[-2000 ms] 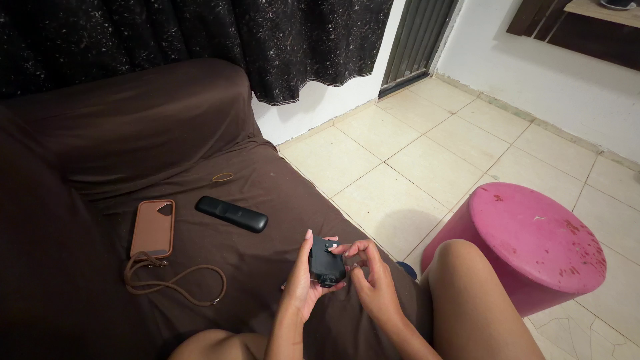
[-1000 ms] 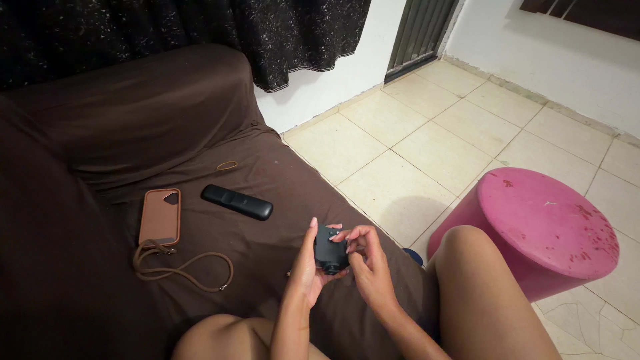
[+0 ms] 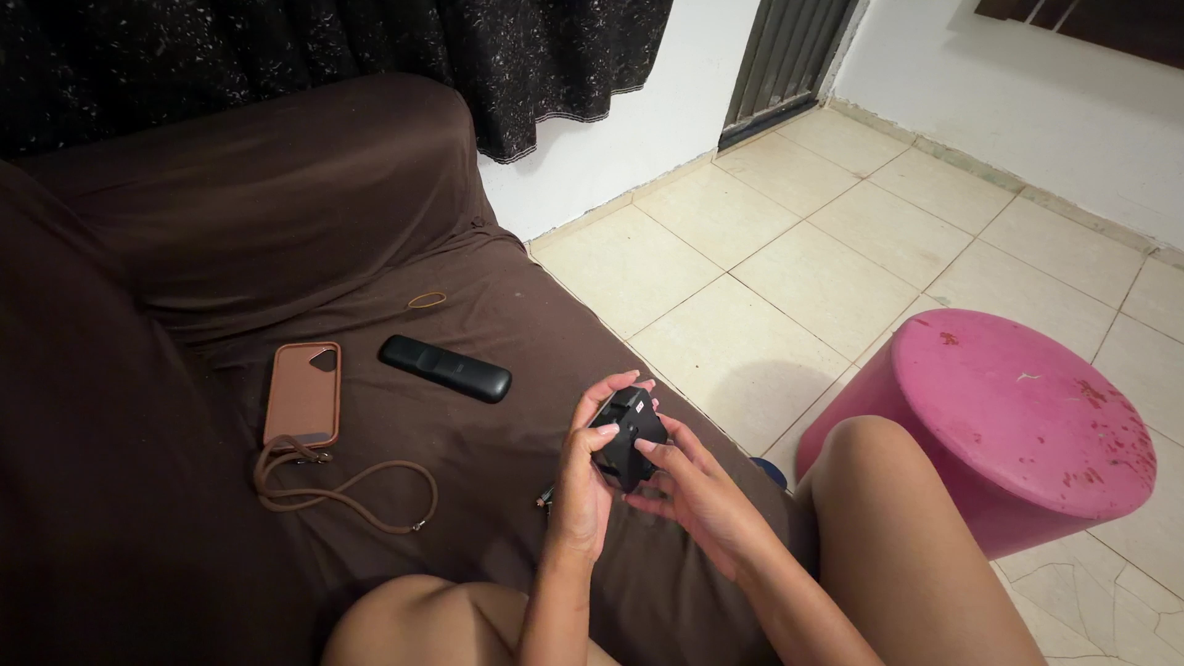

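A small black device [image 3: 631, 437], boxy and tilted, is held above the sofa seat between both my hands. My left hand [image 3: 587, 476] grips it from the left, with the thumb on its face and the fingers behind its upper edge. From the right, my right hand [image 3: 698, 486] holds its lower right side, thumb on the face and fingers partly hidden behind it. A small light label shows near its top. Just left of my left wrist, the end of a dark cable or cord [image 3: 544, 499] lies on the seat.
On the brown sofa cover [image 3: 499, 444] lie a phone case [image 3: 303, 393] with a brown strap [image 3: 347, 504], a black remote control [image 3: 444, 367] and a thin yellowish loop [image 3: 427, 300]. A pink round stool [image 3: 1027, 407] stands on the tiled floor beyond my raised knee [image 3: 874, 462].
The black device has been tilted in my hands. My right hand's fingers have moved from its top to its right side, and my left thumb now lies across its face.
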